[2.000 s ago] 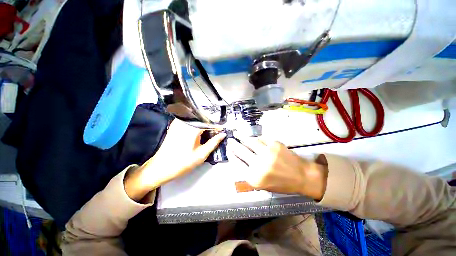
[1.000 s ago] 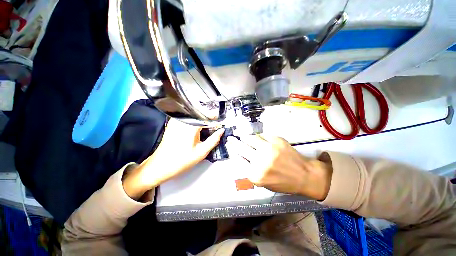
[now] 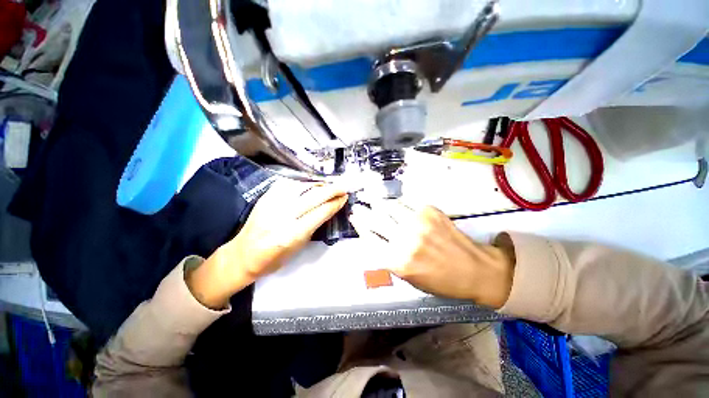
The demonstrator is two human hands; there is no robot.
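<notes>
My left hand (image 3: 281, 221) and my right hand (image 3: 426, 247) meet just below the needle area of the sewing machine (image 3: 482, 78). Their fingertips pinch a narrow dark plaid band (image 3: 339, 227), whose end hangs between them over the white table. The presser foot (image 3: 340, 161) is right above the fingertips; the exact contact there is washed out by glare. The dark garment (image 3: 85, 194) is heaped at the left, with a strip of pale-checked cloth (image 3: 253, 180) showing beside my left hand.
Red-handled shears (image 3: 553, 167) and yellow-orange snips (image 3: 478, 152) lie right of the needle. A light-blue plastic piece (image 3: 158, 155) lies at the left. An orange-brown patch (image 3: 378, 278) and a measuring tape (image 3: 373, 317) are near the front edge. A blue crate (image 3: 548, 361) is below right.
My left hand's fingers have shifted and now lie flatter, covering more of the band. The pale-checked strip has come into view beside my left hand. The camera view has shifted slightly.
</notes>
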